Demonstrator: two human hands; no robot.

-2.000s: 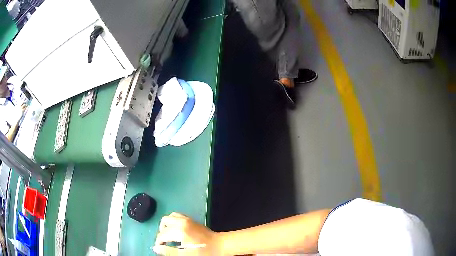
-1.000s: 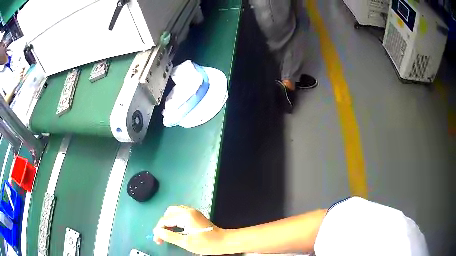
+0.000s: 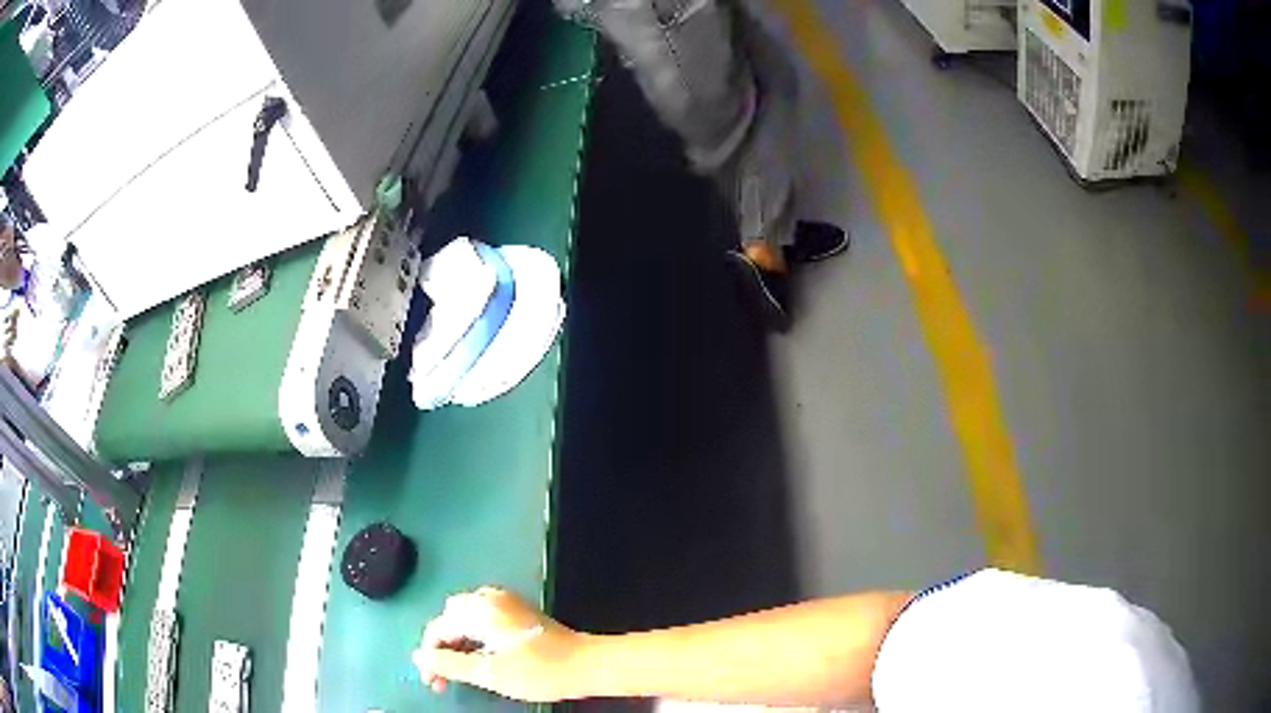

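My right hand (image 3: 495,645) reaches in from the right at the bottom, bare, below a white sleeve. Its fingers are pinched around a thin pale pen-like tool (image 3: 526,638), partly hidden by the hand, with a faint blue tip left of the fingers. A round black pad (image 3: 378,560) lies on the green bench just beyond the hand. No workpiece shows clearly at the tool's tip. The area below the hand is cut off by the picture's edge. My left hand is not in view.
Fixtures (image 3: 181,344) lie on the conveyor; others (image 3: 230,677) lie on the green surface at lower left. A white cap (image 3: 488,323) sits beside the conveyor end (image 3: 343,401). Red (image 3: 94,568) and blue bins (image 3: 70,641) stand left. A person's legs (image 3: 753,153) show beyond the bench.
The camera view has swung, shifting the whole scene down and left since one second ago. My right hand still holds the tool near the black pad, its pose little changed.
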